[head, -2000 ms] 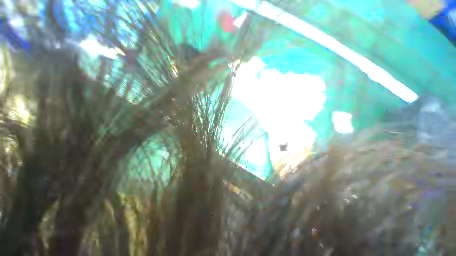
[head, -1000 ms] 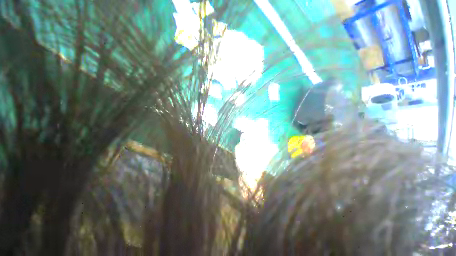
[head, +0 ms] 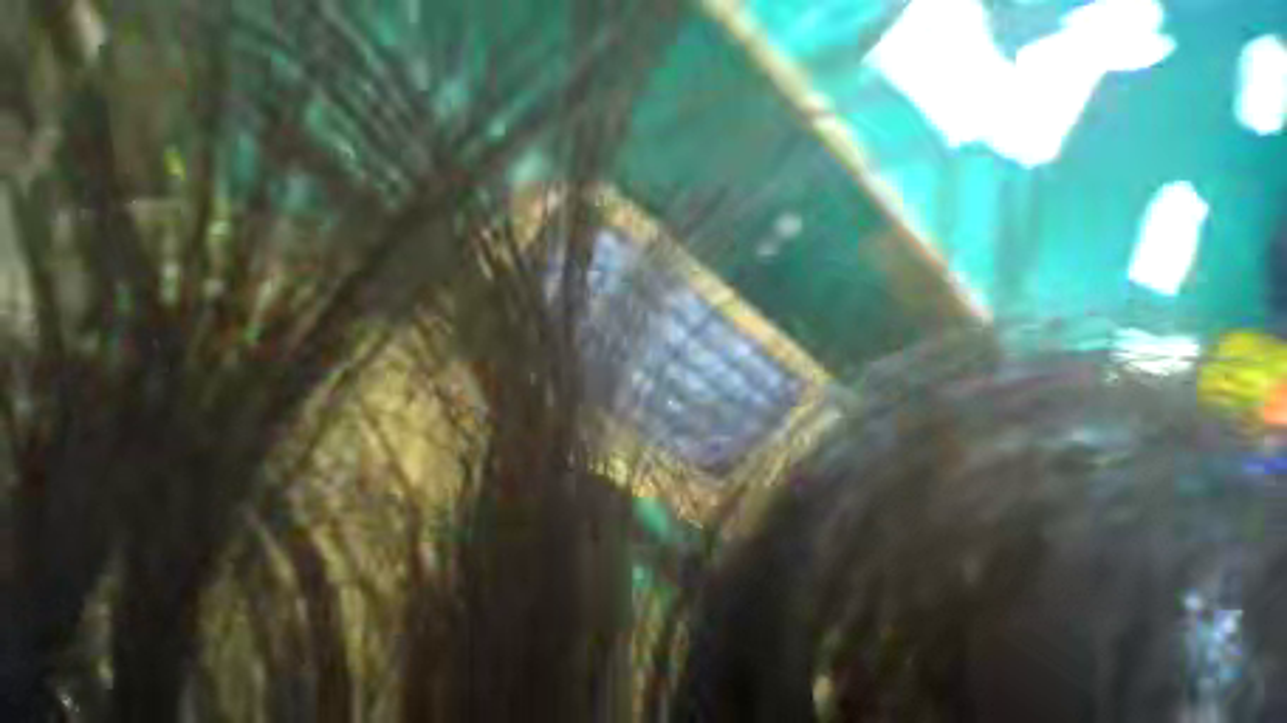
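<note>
Dark hair hangs across most of the view. Behind it, near the centre, an open tan carton (head: 774,339) lies tilted in the view. Dark grey-blue shiny goods (head: 678,353) sit in tight rows inside it. A tan panel (head: 402,410), possibly a carton flap, shows between the strands left of the carton. Neither of my hands can be made out; whether the hair hides them I cannot tell.
The green surface (head: 790,233) lies beyond the carton, with a pale edge strip crossing it. White glaring patches (head: 1179,240) lie on the brighter green at the upper right. A yellow and orange object (head: 1245,379) is at the right edge.
The view has swung left and down. The carton with rows of goods has come into clear view, the blue rack has left it, and the yellow-orange object now sits at the right edge.
</note>
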